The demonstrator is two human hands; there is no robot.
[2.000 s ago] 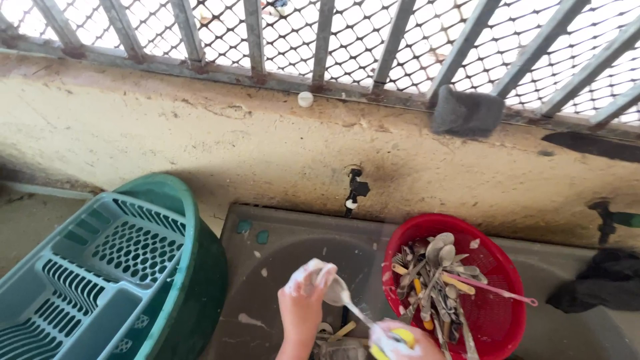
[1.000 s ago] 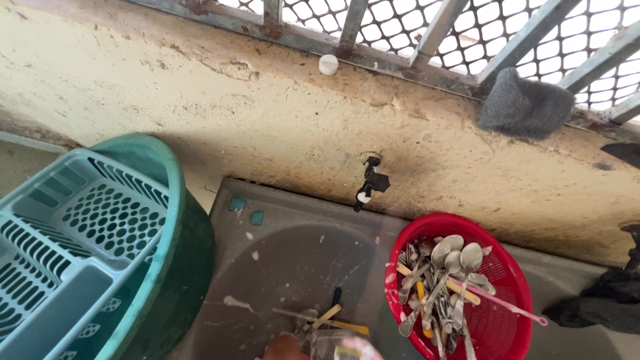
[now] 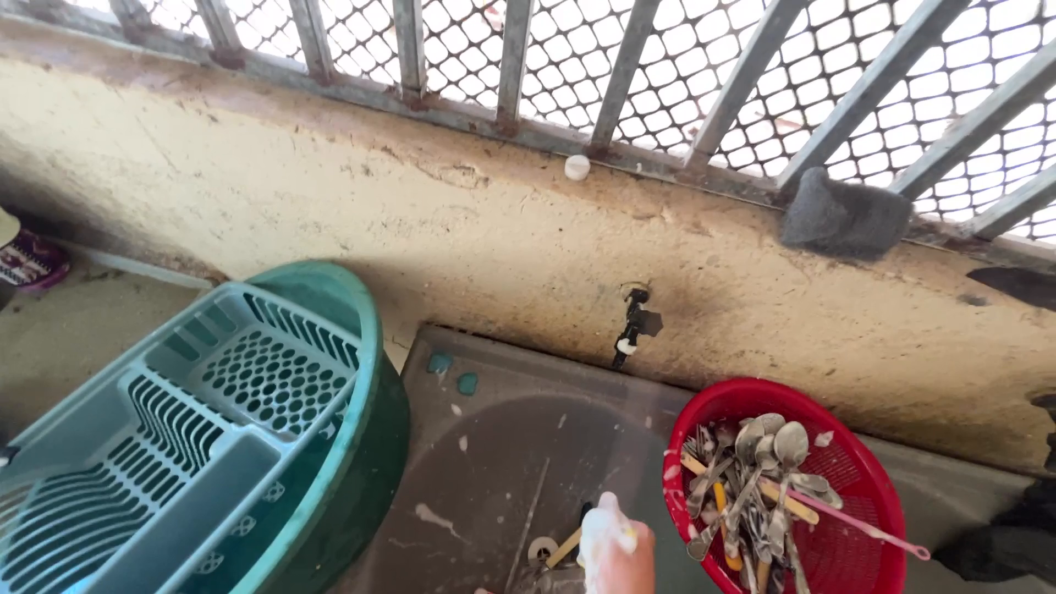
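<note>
My right hand (image 3: 617,544) is at the bottom edge, thick with white foam. A trace of yellow shows at the foam, but whether the hand grips something is hidden. Only a sliver of skin, apparently my left hand (image 3: 484,591), shows at the lower edge. Beside the right hand, cutlery with a pale yellow handle (image 3: 564,548) lies in the grey sink (image 3: 495,429), near a white drain ring (image 3: 542,548). To the right, a red plastic colander (image 3: 850,462) holds many metal spoons (image 3: 790,445), forks, yellow handles and a pink-handled utensil (image 3: 874,532).
At left, a light blue dish rack (image 3: 247,462) rests in a green plastic tub (image 3: 371,412). A black tap (image 3: 634,326) projects from the wall. A grey scouring pad (image 3: 846,216) and a white cap (image 3: 577,167) sit on the ledge below metal bars. Black cloth or plastic (image 3: 990,540) lies at right.
Two seconds ago my left hand held a spoon and my right hand a yellow sponge above the sink. Both hands have moved down, and the spoon is no longer seen in the left.
</note>
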